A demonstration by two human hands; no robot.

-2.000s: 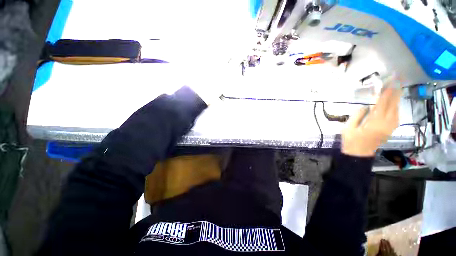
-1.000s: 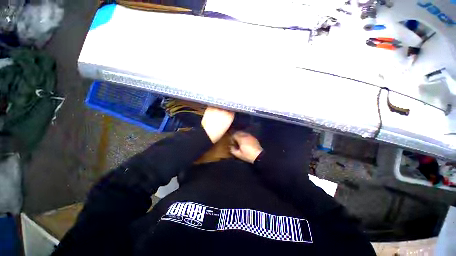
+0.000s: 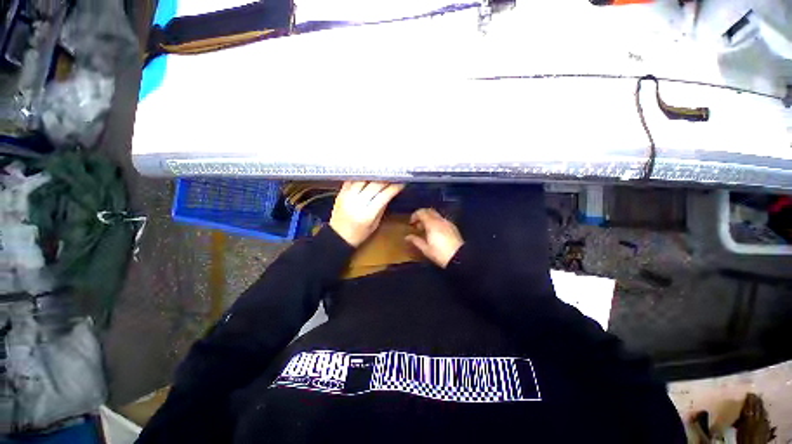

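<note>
Tan pieces (image 3: 378,251) lie on my lap below the table's front edge. My left hand (image 3: 360,211) is bare and rests over their upper left part, its fingertips at the table's underside; whether it grips a piece is hidden. My right hand (image 3: 437,237) is at their right side, thumb and fingers bent together around the edge of the tan pieces. A dark sewn piece with a tan edge (image 3: 227,26) lies at the table's upper left, with a thin dark line running right from it.
The white table (image 3: 347,113) has a ruler-marked front edge. A brown curved item with dark cord (image 3: 682,113) lies near its right front. A blue basket (image 3: 234,206) with tan and dark pieces sits below left. A white-rimmed bin (image 3: 725,225) is below right.
Both hands have left the tabletop area for the tan pieces on my lap. The view has turned downward and left. Since one second ago my left hand has shifted slightly left.
</note>
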